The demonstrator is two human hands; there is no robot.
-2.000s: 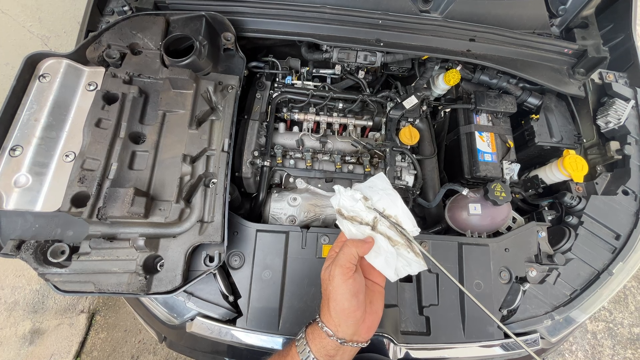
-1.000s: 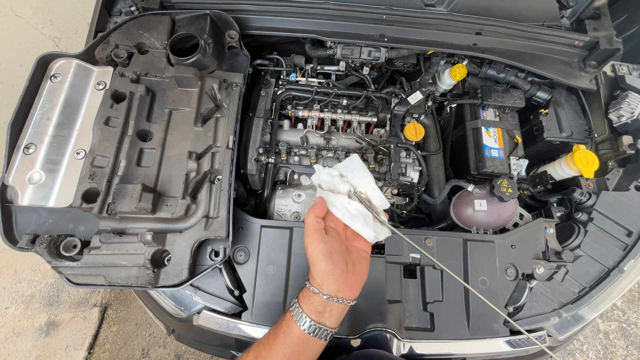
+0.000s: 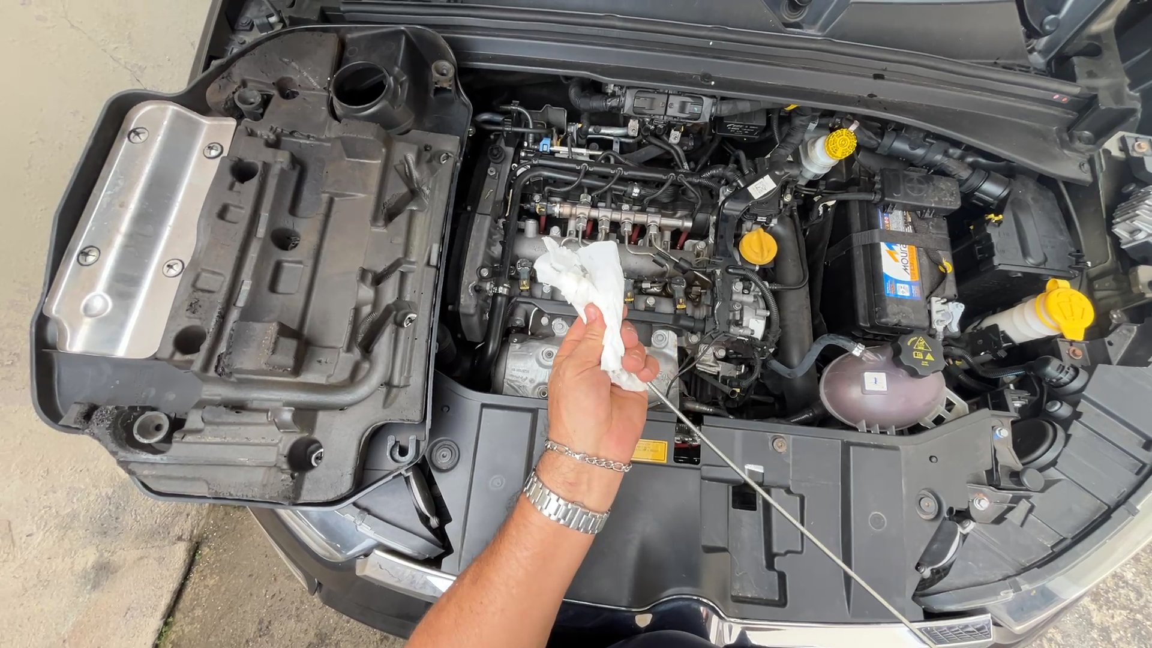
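Observation:
My left hand (image 3: 598, 387), palm up, with a chain bracelet and a metal watch at the wrist, closes its fingers on a crumpled white paper towel or cloth (image 3: 589, 279). A thin metal rod, apparently an engine oil dipstick (image 3: 783, 508), runs from the towel down to the lower right; its upper end is hidden in the towel and fingers. The towel's loose part sticks up over the engine (image 3: 612, 216). My right hand is out of view, and the rod's other end cannot be made out at the front grille.
An upturned black plastic engine cover (image 3: 297, 261) lies at the left. Right of the engine are a yellow cap (image 3: 758, 246), a battery (image 3: 886, 270), a coolant tank (image 3: 877, 391) and a yellow-capped filler neck (image 3: 1035, 315). The black front panel (image 3: 666, 531) spans the near side.
The towel lay spread on my left hand with the rod's end across it and dark marks showing; now the towel is bunched, my fingers have closed on it, and the rod's end is covered.

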